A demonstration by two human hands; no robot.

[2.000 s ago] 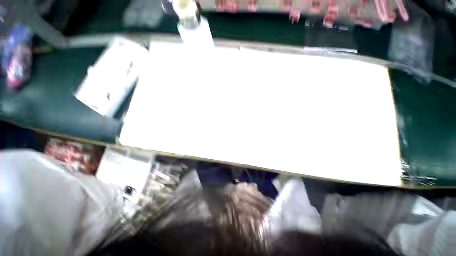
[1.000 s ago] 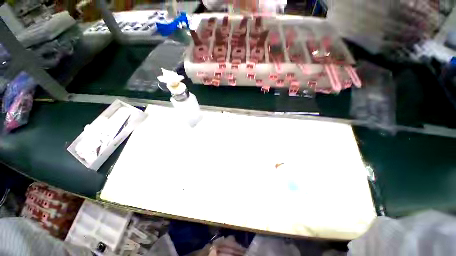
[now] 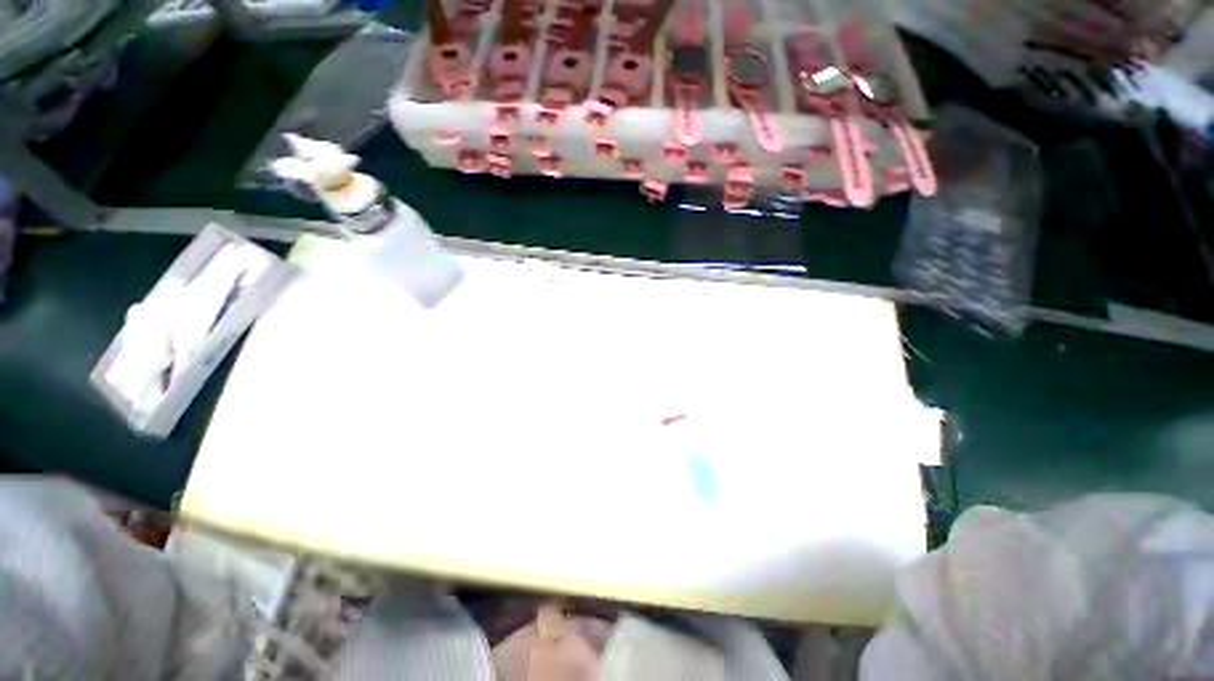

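Observation:
Neither of my hands can be made out; only pale sleeves show, at the lower left (image 3: 80, 592) and lower right (image 3: 1065, 599). The white mat (image 3: 533, 412) lies in front of me, very bright. A small mint-green piece (image 3: 702, 476), probably the pry tool, lies on it right of centre, with a tiny reddish mark (image 3: 674, 420) beyond it. A white dispenser bottle (image 3: 406, 257) stands at the mat's far left, with crumpled white material (image 3: 313, 164) at its top.
A watch tray (image 3: 533, 144) with pink-strapped watches stands behind the mat. A white parts box (image 3: 157, 399) with wipes and dark tools lies left. Clear plastic bags (image 3: 972, 226) flank the tray. A small white object (image 3: 928, 432) is at the mat's right edge. Blurred parts show below the bench edge.
The view has tilted up from the earliest frame, bringing the watch tray into sight, then shifted so the mat sits further left. The right sleeve now reaches over the mat's near right corner.

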